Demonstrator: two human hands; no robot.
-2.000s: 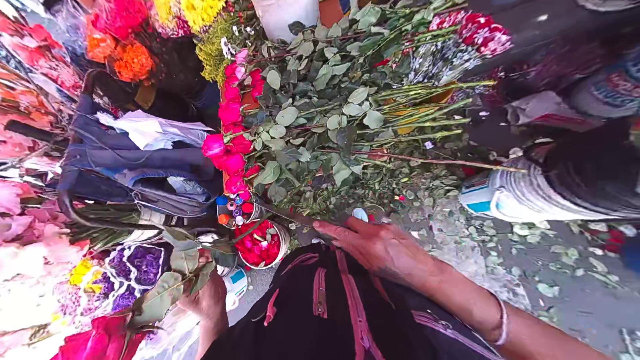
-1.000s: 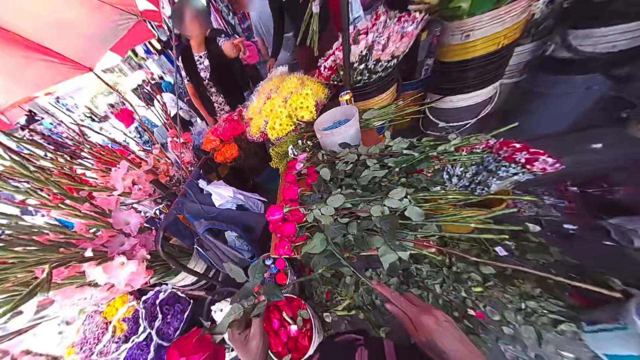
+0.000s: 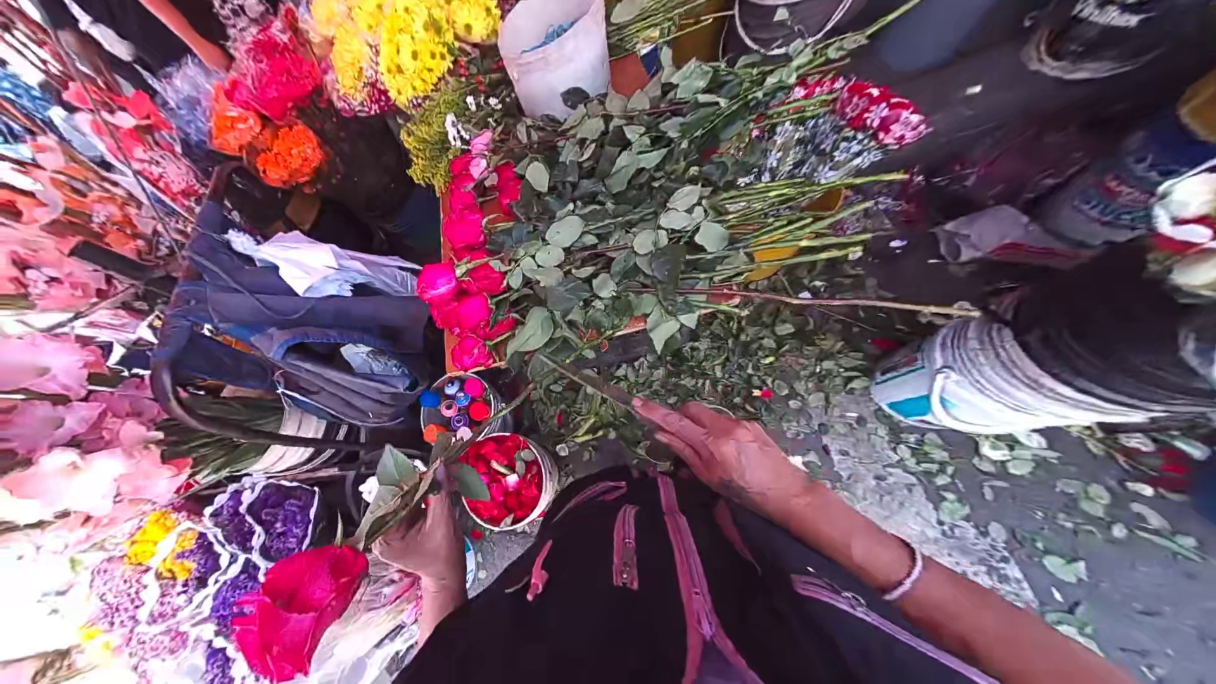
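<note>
My left hand [image 3: 425, 549] is closed round the leafy stem of a large red rose [image 3: 298, 611], whose bloom points down and left. My right hand [image 3: 724, 453] holds a thin blade, apparently a knife [image 3: 587, 380], pointing up and left over the cut greenery. Between the hands stands a bucket of red petals [image 3: 508, 480], with a tub of small coloured caps [image 3: 456, 404] just behind it. Beyond them lies a row of pink-red roses [image 3: 465, 302] with long leafy stems [image 3: 608, 237] stretching right. The right hand's grip is partly hidden.
A dark blue bag [image 3: 304, 323] with a white cloth stands at left, near purple flowers [image 3: 256, 518] and pink blooms [image 3: 57, 380]. A white bucket [image 3: 554, 57] stands behind. More stacked buckets [image 3: 988, 380] are at right. Fallen leaves [image 3: 997, 451] litter the ground. A person's arm shows at top left.
The view has swung down again after tilting up a second ago. The rose stays in my left hand and the blade in my right throughout.
</note>
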